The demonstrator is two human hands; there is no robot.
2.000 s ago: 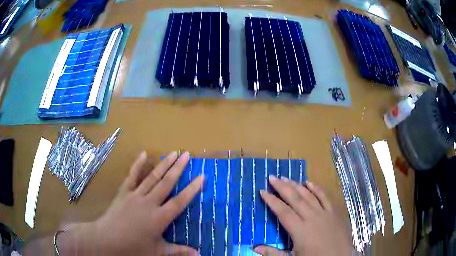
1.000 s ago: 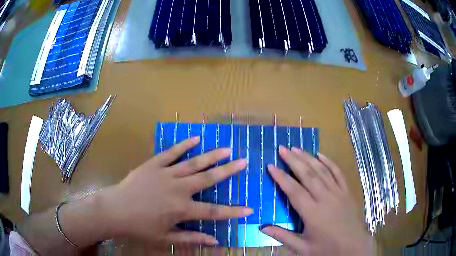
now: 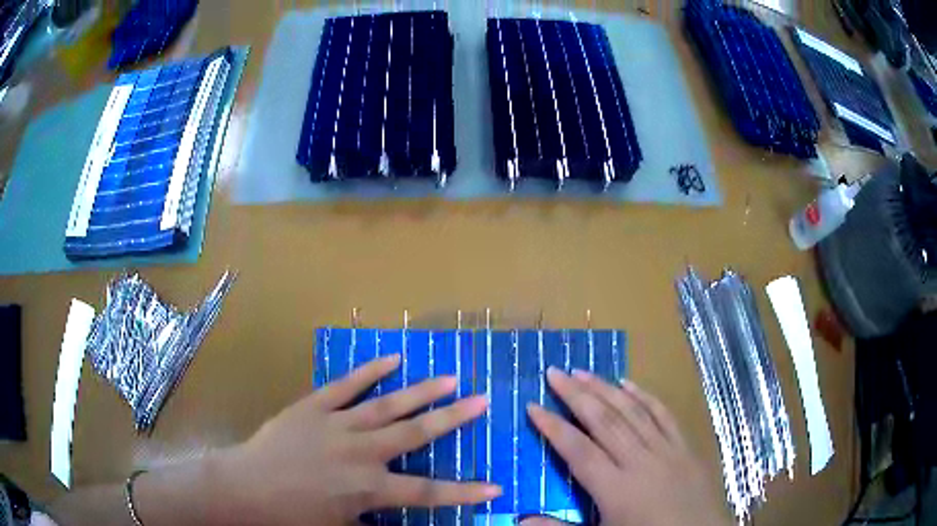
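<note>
A bright blue solar cell assembly (image 3: pixel 437 354) with thin silver lines lies flat on the brown tabletop, short silver leads sticking out past its far edge. My left hand (image 3: pixel 339 442) lies over its left and middle part, palm down, fingers spread. My right hand (image 3: pixel 616 442) rests on its right part, fingers closer together. Both hands press flat and grasp nothing. The near edge of the assembly and my right thumb are partly cut off by the picture's lower edge.
Silver ribbon piles lie at left (image 3: pixel 144 344) and right (image 3: pixel 735 380), each beside a white strip. Two dark cell stacks (image 3: pixel 380 98) sit on a pale mat. A finished stack (image 3: pixel 149 154) lies at upper left. A white bottle (image 3: pixel 822 216) and grey round device (image 3: pixel 873 257) stand at right.
My left hand has moved right onto the middle of the assembly, its fingers now pointing more sideways. My right hand stays on the right part. The camera view has dipped and come back up.
</note>
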